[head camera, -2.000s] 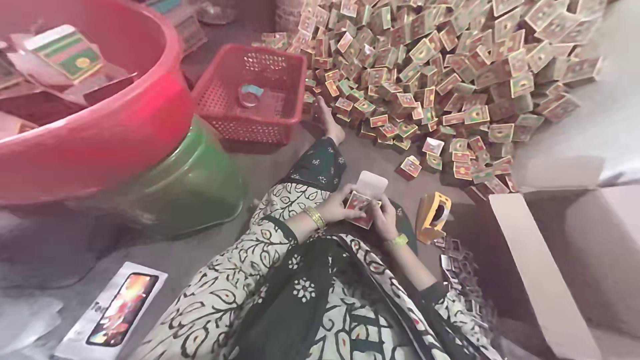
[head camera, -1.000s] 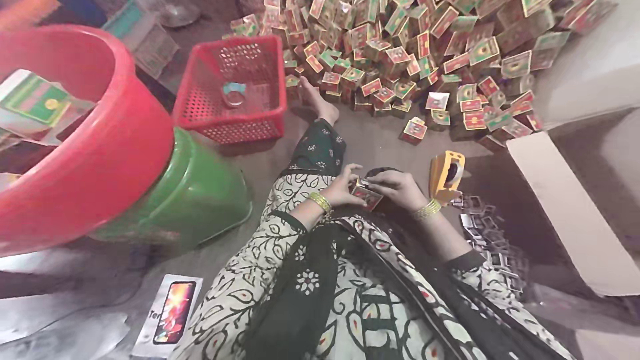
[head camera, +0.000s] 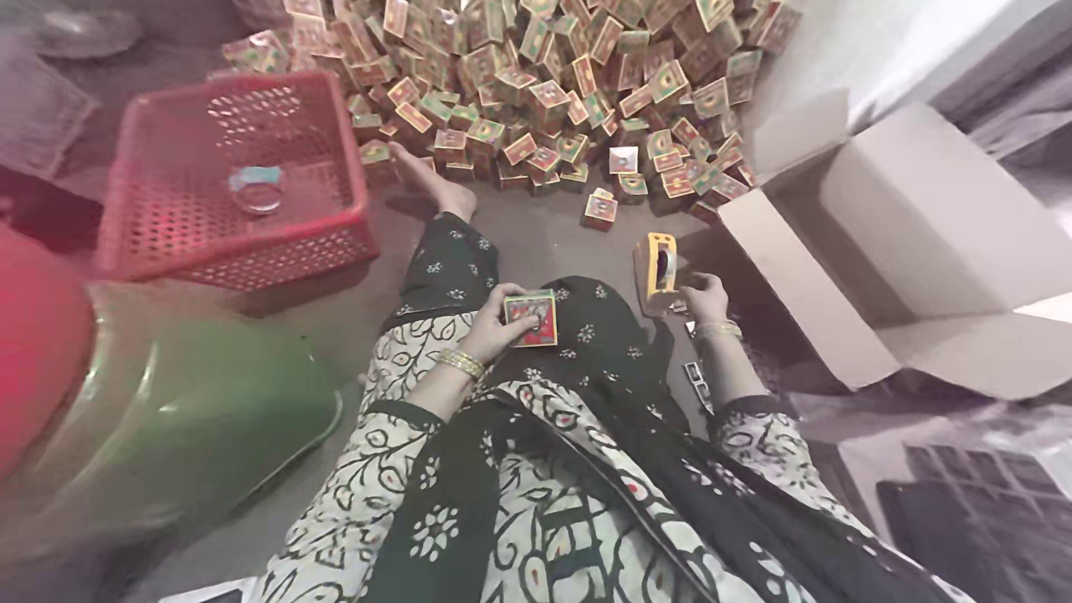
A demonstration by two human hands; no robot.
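My left hand (head camera: 502, 327) holds a small printed cardboard box (head camera: 533, 318) over my lap, its lid side closed and its red and green face turned up. Over to the right, my right hand (head camera: 706, 297) is at the near end of a yellow tape dispenser (head camera: 657, 272) on the floor, fingers bent near its cutting end; whether they grip tape is too small to tell. Beyond the dispenser, a single small box (head camera: 600, 209) stands apart from a big heap of similar boxes (head camera: 548, 96).
A red plastic basket (head camera: 243, 243) with a tape roll (head camera: 258, 194) inside is at the left, behind a green tub (head camera: 209, 402). An open cardboard carton (head camera: 812, 293) stands at the right. Small flat pieces (head camera: 697, 385) lie beside my right forearm.
My right hand has left the small box and moved right to the tape dispenser. The box, open with its flap up two seconds ago, now looks closed in my left hand. The view has shifted.
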